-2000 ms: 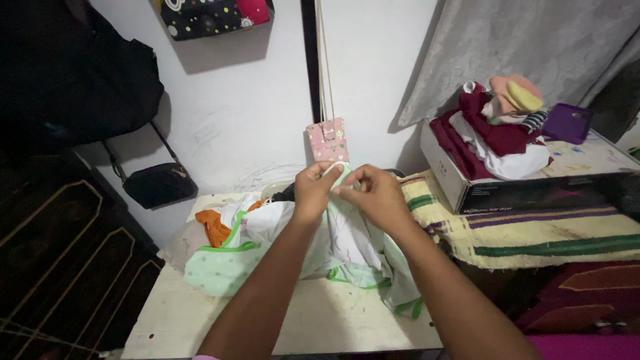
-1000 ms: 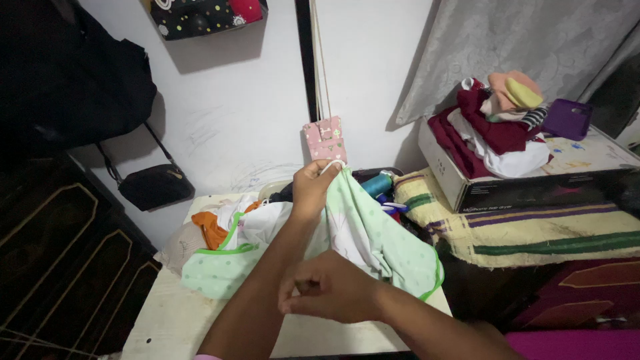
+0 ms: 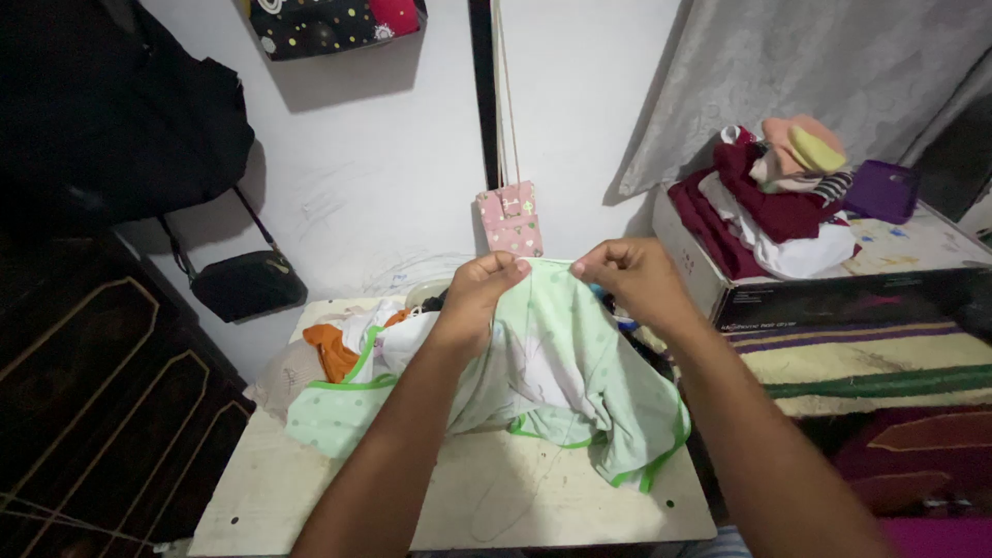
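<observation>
Between my hands, a light green dotted cloth garment [image 3: 558, 333] with bright green trim is stretched by its top edge. My left hand [image 3: 484, 298] pinches that edge between thumb and fingers. A short way to the right, my right hand [image 3: 632, 279] pinches the same edge. The lower folds of the garment rest on a pale wooden table [image 3: 496, 496]. More green-trimmed dotted cloth [image 3: 337, 411] lies left of my left forearm, beside an orange cloth [image 3: 332, 353]. Whether it belongs to the same garment is hidden by my arm.
A pink patterned pouch [image 3: 511, 221] hangs on the wall behind my hands. On the left hangs a black handbag [image 3: 248, 283]. At right, a cardboard box [image 3: 837, 298] carries folded maroon cloth [image 3: 783, 205] and a purple case [image 3: 883, 191], beside a striped woven cloth [image 3: 860, 364].
My right hand has risen from low over the table to the garment's top edge and taken hold of it. The edge is now stretched between both hands.
</observation>
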